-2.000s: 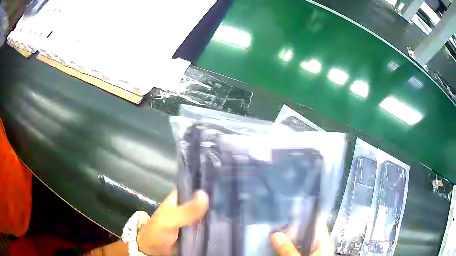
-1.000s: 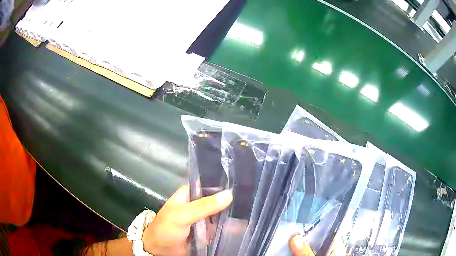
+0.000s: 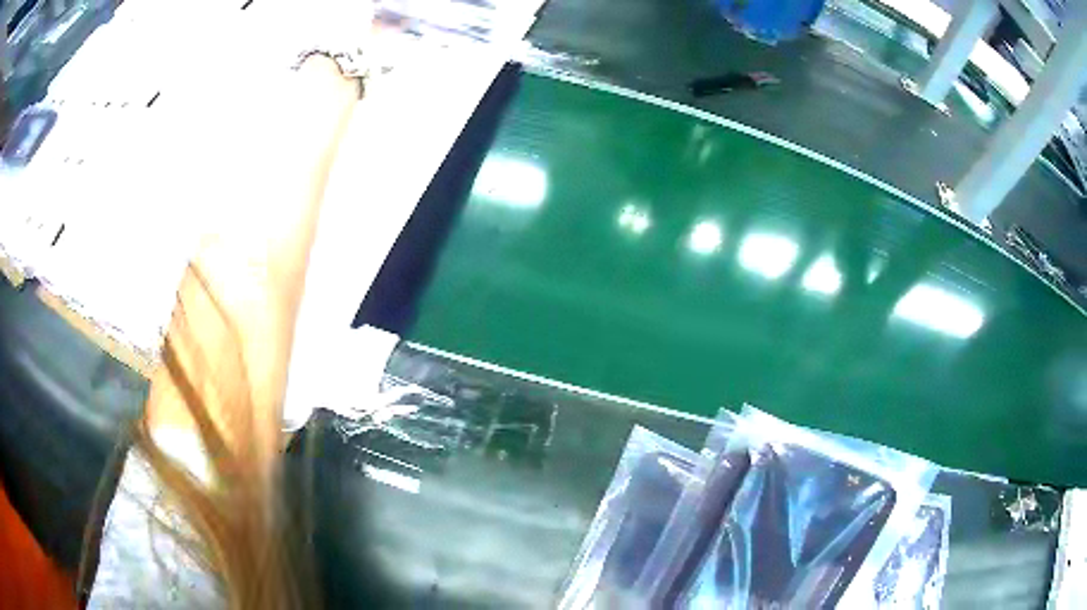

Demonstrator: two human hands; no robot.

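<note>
My left forearm (image 3: 256,286) reaches from the bottom left up over the white sheets, with hair hanging across it. A band shows at the wrist near the top; the hand beyond is lost in glare, so its grip cannot be told. Several clear bags with dark phone-shaped parts (image 3: 811,512) lie overlapping at the bottom right, cut off by the lower edge. No hand shows on them. My right hand is out of the picture. More shiny bags (image 3: 453,18) show at the top, beyond the wrist.
White sheets (image 3: 101,155) with a tan edge lie at left, beside a dark sheet (image 3: 435,215). The glossy green belt (image 3: 596,286) curves to the right. Clear tape (image 3: 417,405) sticks to the bench edge. A blue object (image 3: 769,14) and grey posts (image 3: 1025,119) stand beyond the belt.
My left hand has left the fanned bags and the arm now stretches up over the white sheets. My right hand has gone from view. The view has shifted left and up.
</note>
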